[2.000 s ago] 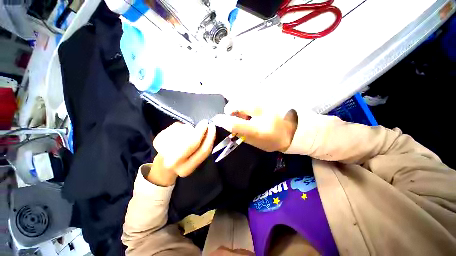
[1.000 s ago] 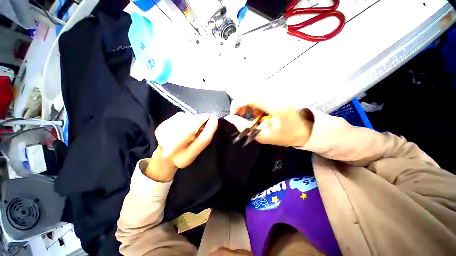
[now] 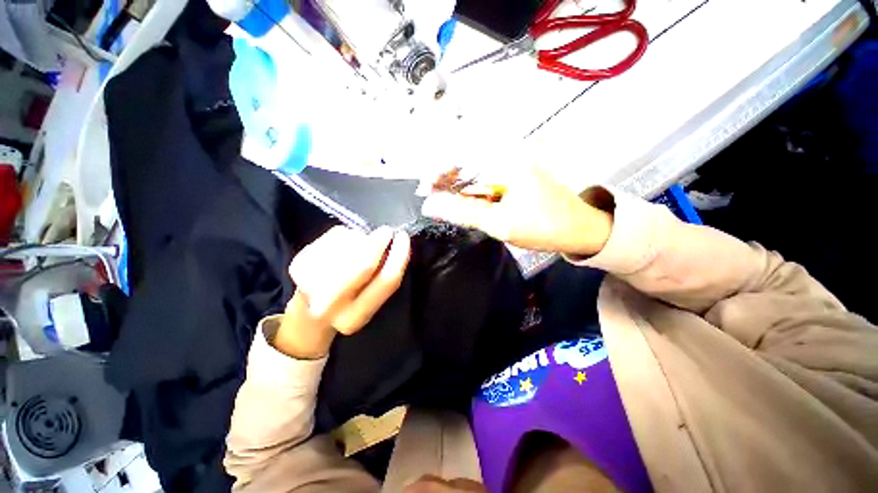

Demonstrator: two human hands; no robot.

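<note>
A black garment (image 3: 193, 260) hangs over the table edge and my lap. Its smoother grey-black panel (image 3: 371, 197) lies on the table edge, with a pale seam edge (image 3: 327, 204) running along it. My left hand (image 3: 348, 279) pinches the garment at the lower end of this seam. My right hand (image 3: 525, 214) is just right of it, fingers closed around small snips (image 3: 496, 194). Only an orange-yellow bit of the snips shows; the blades are not clearly seen. Whether the right fingertips also touch the cloth is too overexposed to tell.
Red-handled scissors (image 3: 592, 43) lie on the white table (image 3: 520, 106) beside a dark box (image 3: 501, 13). Shiny machine parts (image 3: 414, 60) and a light-blue round object (image 3: 270, 106) are behind the panel. A grey motor-like machine (image 3: 58, 414) stands at lower left.
My right hand has turned and risen slightly; the snips' dark blades, which pointed down below it, no longer show there. My left hand still pinches the garment, with its fingertips slightly lower.
</note>
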